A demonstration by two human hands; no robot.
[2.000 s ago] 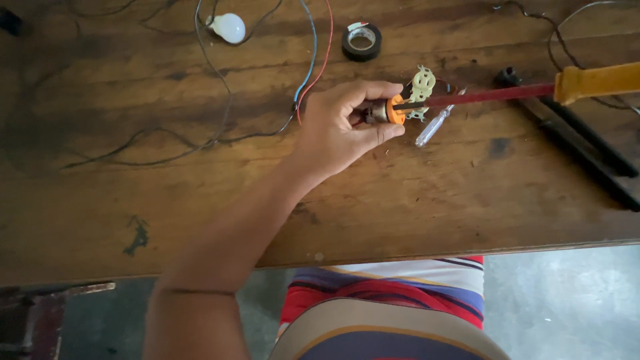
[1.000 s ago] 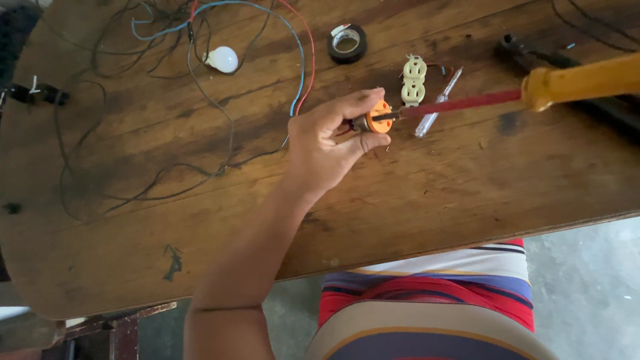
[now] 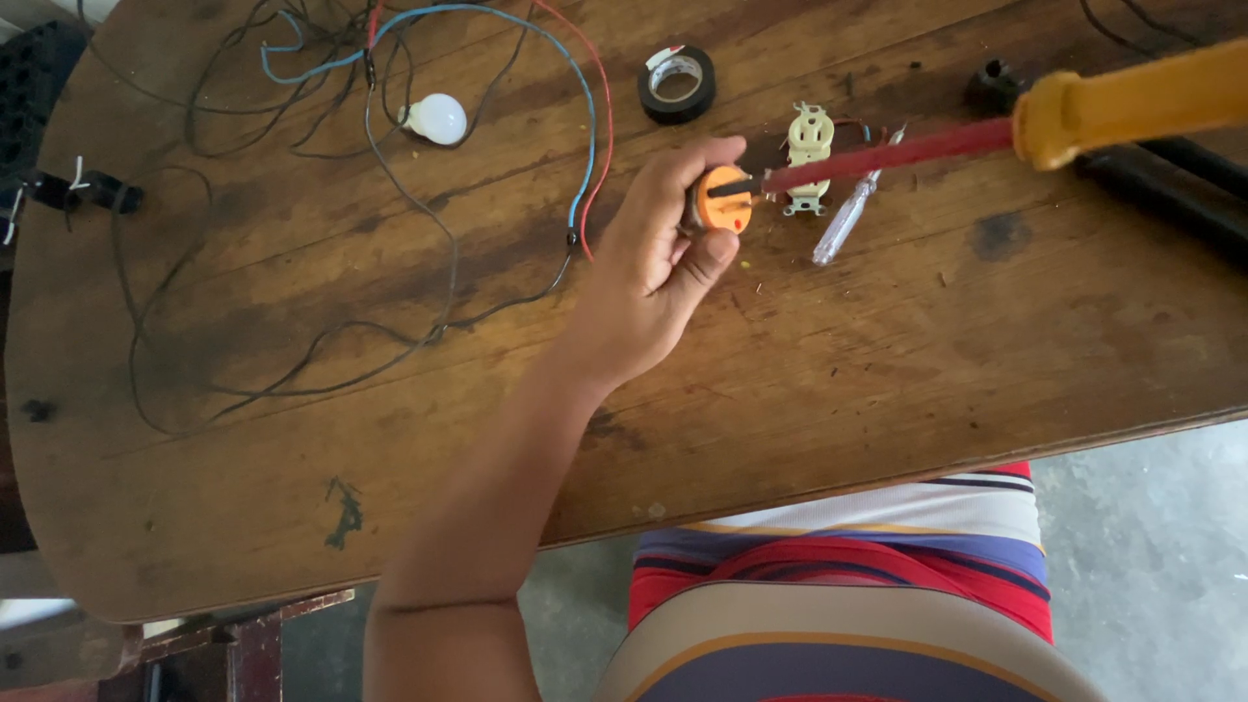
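My left hand (image 3: 658, 253) grips a round orange electrical part (image 3: 723, 210), which looks like a plug or socket, between thumb and fingers above the table. The tip of a screwdriver (image 3: 897, 156) with a red shaft and yellow handle reaches the orange face from the right. My right hand is outside the picture; the handle runs off the right edge. Just beyond the shaft lies a cream duplex outlet (image 3: 809, 146). Beside it rests a clear-handled tester screwdriver (image 3: 846, 219), slanted on the wood.
Black electrical tape (image 3: 676, 85) and a white bulb (image 3: 438, 119) lie on the wooden table (image 3: 829, 390). Thin dark wires (image 3: 361, 331) and a blue wire (image 3: 592, 117) spread across the left half. Black tool handles (image 3: 1160, 195) lie at right. The table's front edge borders my lap.
The view has shifted left, showing more of the table's left end. My left hand still holds the orange part, with the screwdriver tip at its face.
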